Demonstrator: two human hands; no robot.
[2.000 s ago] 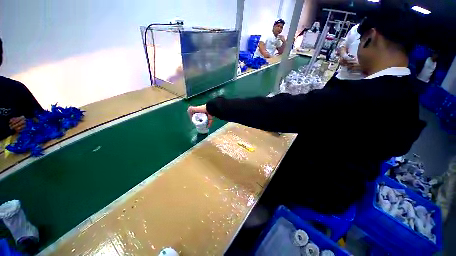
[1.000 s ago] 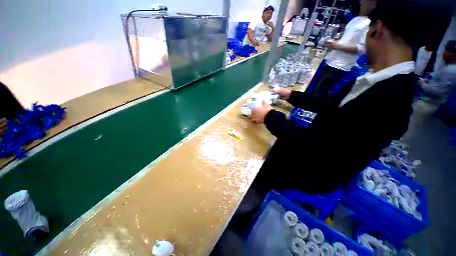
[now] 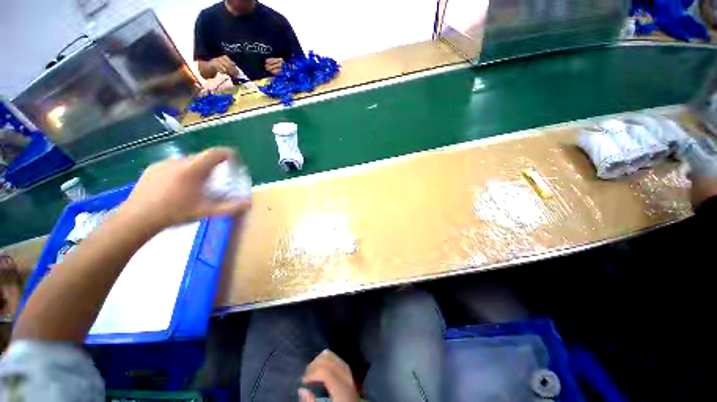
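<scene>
My left hand (image 3: 177, 188) is raised over the right rim of the blue tote (image 3: 206, 271), its fingers around a small white part (image 3: 228, 182). The part is blurred, so I cannot tell its exact kind. My right hand (image 3: 332, 377) is low over my lap at the bottom edge, partly cut off, with fingers curled. Something dark shows by its fingers, but I cannot tell if it is held. The tote has a flat white lining and a few whitish tubes at its left.
A grey-white tube (image 3: 288, 146) stands on the green conveyor (image 3: 377, 129). On the bench (image 3: 393, 212) are a yellow item (image 3: 538, 184) and several white tubes (image 3: 629, 145) by a neighbour's hand. A blue bin (image 3: 503, 357) with a white ring is at my right knee. A person sits opposite behind blue parts.
The view has swung left and down, bringing my hands, the tote and my lap into view. The white oval item seen on the bench before no longer shows there. The neighbour's tubes now lie on the bench.
</scene>
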